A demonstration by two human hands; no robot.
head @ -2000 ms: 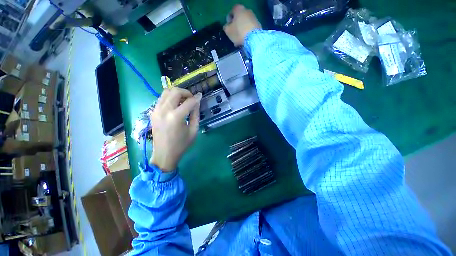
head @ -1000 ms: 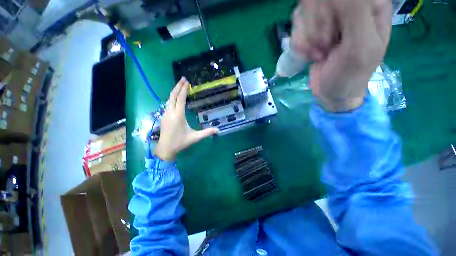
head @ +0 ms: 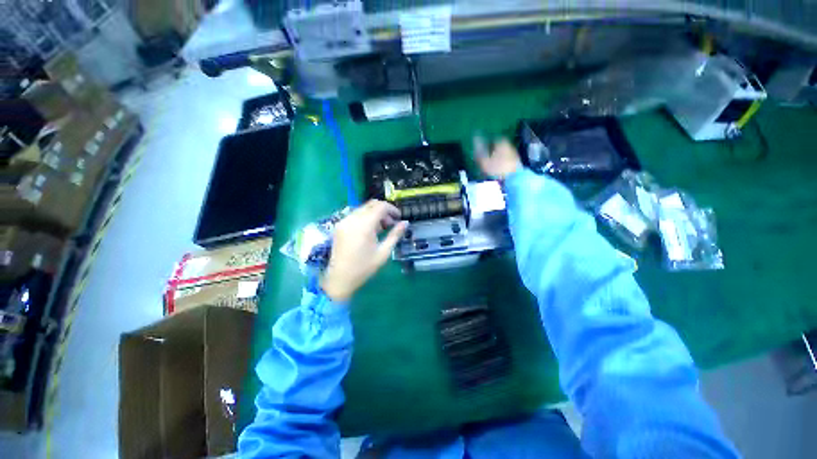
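The silver hand-cranked machine (head: 439, 240) stands on the green mat, with a ribbed dark roller (head: 430, 207) and a yellow strip (head: 428, 192) along it. My left hand (head: 360, 246) is at the machine's left end, thumb and fingertips near the roller; whether it pinches a strip cannot be told. My right hand (head: 498, 159) is blurred, behind the machine's right end; its grip and the crank handle cannot be made out. A row of thin dark component strips (head: 475, 348) lies in front of the machine. The black catch tray (head: 403, 164) with small bits is behind the machine.
A second black tray (head: 582, 148) with wrapped items is at right rear, labelled clear bags (head: 685, 235) at right. A clear bag (head: 309, 240) is by my left hand. A blue cord (head: 339, 148) runs down to it. A black bin (head: 244, 184) and open cardboard box (head: 184, 381) are left.
My right hand has swung from high in front of the camera down and back to behind the machine's right end. My left hand's spread fingers have drawn together by the roller. The camera view has shifted.
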